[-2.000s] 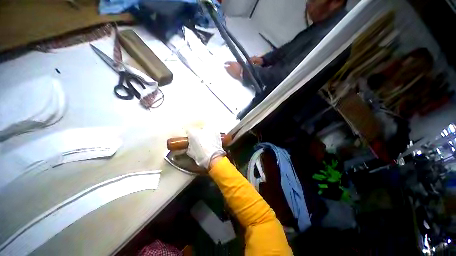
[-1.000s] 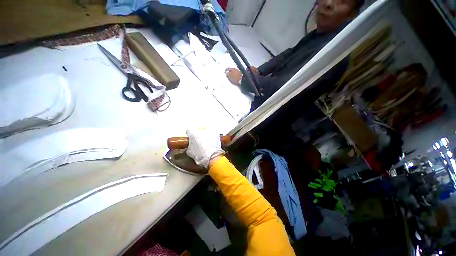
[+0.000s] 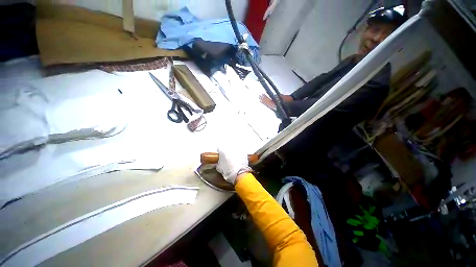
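My right hand, in a thin white glove with a yellow sleeve, is closed around the orange-brown wooden handle of the steam iron. The iron's pointed metal soleplate rests at the table's edge. A long curved white fabric strip lies flat to the left of the iron, not touching it. Another white curved strip lies behind it. My left hand is not in view.
Black-handled shears, a brown block and a patterned tape lie mid-table. Stacked white pieces are at left, tan sheet and blue cloth at back. A person in dark clothing stands beyond a pale diagonal bar.
The view has shifted, so the table things show lower and further right, with more of the tan sheet visible. My right hand keeps its hold on the iron at the table's edge.
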